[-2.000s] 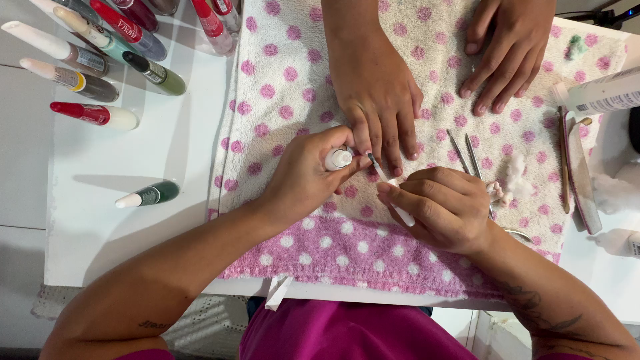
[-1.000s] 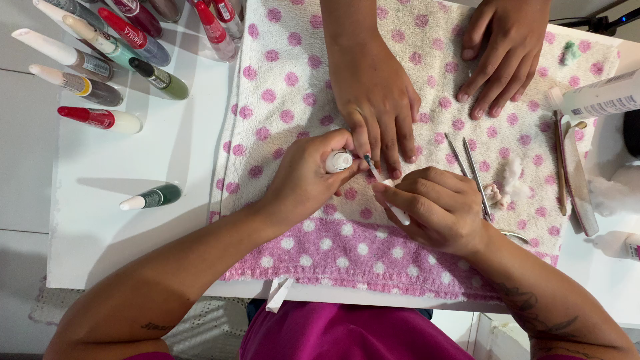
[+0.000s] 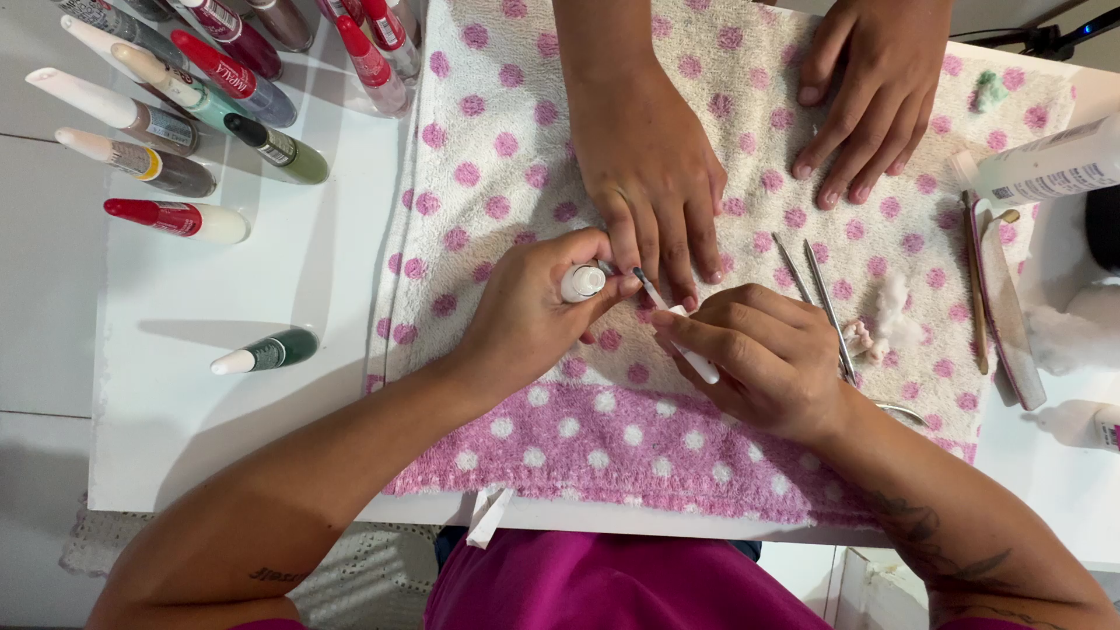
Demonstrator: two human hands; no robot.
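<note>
My left hand holds an uncapped nail polish bottle upright, its thumb and fingers by the little finger of another person's hand. In my right hand is a polish brush by its white cap; the dark bristle tip is at that little fingertip. The other person's second hand rests flat on the polka-dot towel. Just beyond my right hand lie metal manicure tools and a used cotton wad, both on the towel.
Several nail polish bottles stand at the upper left of the white table, with a dark green one nearer. At the right are a nail file, a wooden stick, cotton and a clear plastic bottle.
Both my hands keep hold of the bottle and the brush, near the same little finger, with only slight movement of the brush. The other person's hands stay on the towel.
</note>
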